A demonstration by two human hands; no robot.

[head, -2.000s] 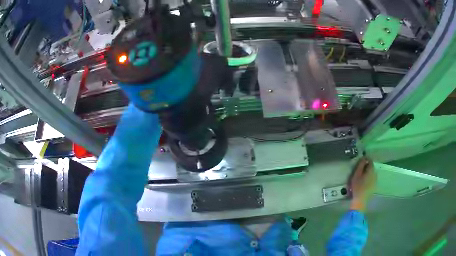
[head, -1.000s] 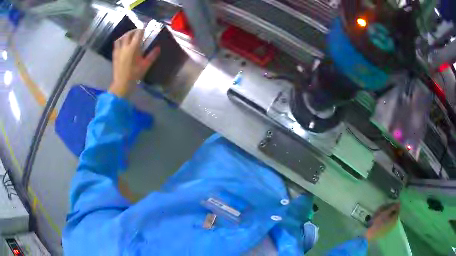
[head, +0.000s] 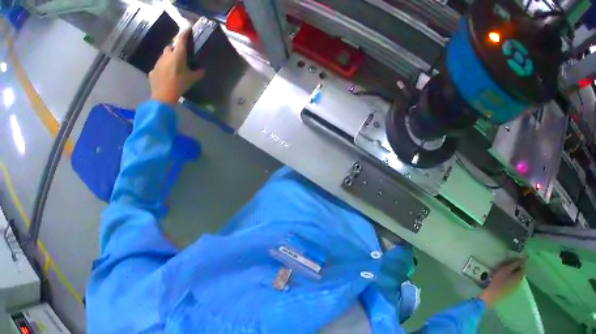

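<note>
My left hand (head: 171, 73) is at the upright black boxes with silver edges (head: 221, 73) at the upper left. Its thumb is apart from the fingers, and a dark narrow shape shows between them; I cannot tell if it is gripped. My right hand (head: 502, 282) is small and blurred at the lower right, fingers curled, beside the silver button panel (head: 476, 268). I cannot tell whether it holds a thin dark tool. The black camera head with a blue band (head: 485, 73) stands over the silver fixture (head: 374, 136), its ring (head: 418, 155) just above it.
A dark plate with end screws (head: 384, 197) lies on the silver bench plate (head: 287, 134). Red bins (head: 327, 52) sit behind an aluminium post (head: 266, 29). A blue chair (head: 104, 153) stands below my left arm. A green-lit door (head: 562, 277) is at the right.
The view has swung left and down since the first frame. My left hand came from behind the camera head to the black boxes, where it has shifted slightly. My right hand stays near the button panel.
</note>
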